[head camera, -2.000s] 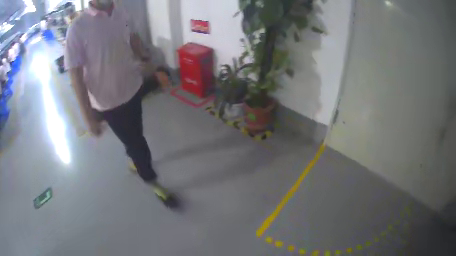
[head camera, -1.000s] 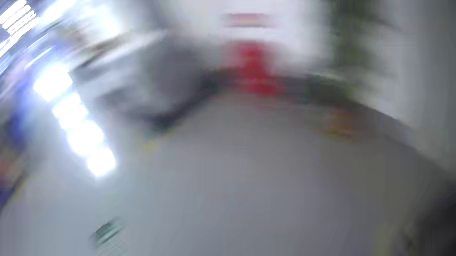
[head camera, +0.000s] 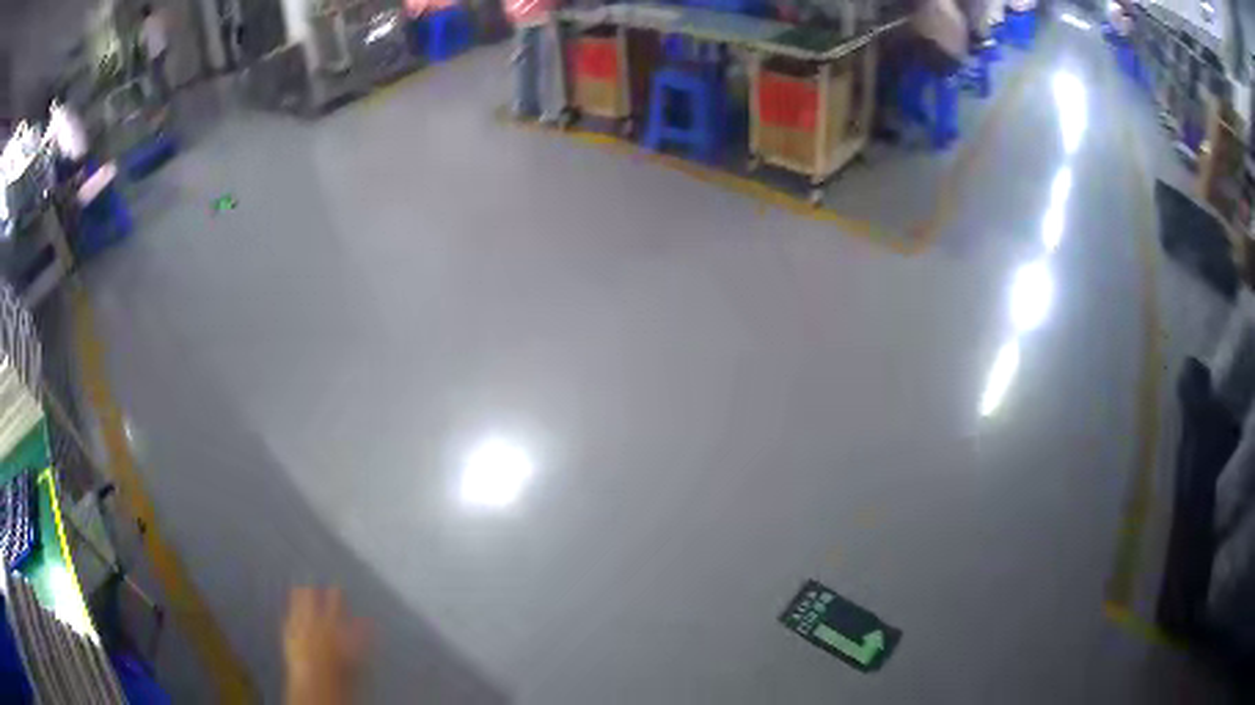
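My left hand shows at the bottom edge, left of centre, small, blurred and cut off by the frame. It is over the grey floor, and whether its fingers hold anything cannot be told. My right hand is not in view. At the far left edge is a green-topped bench with yellow tape. A dark and blue tray with rows of small parts lies on it, partly cut off. My left hand is to the right of the bench and apart from it.
Grey floor with yellow lines and a green arrow sign. Pale stacked layers stand at the left edge. A far workbench has blue stools and people near it. A dark object stands at the right edge.
The view has swung from the wall, red box and plants to the workshop floor and benches. My left hand and the green-topped bench have come into view. The walking person is no longer seen.
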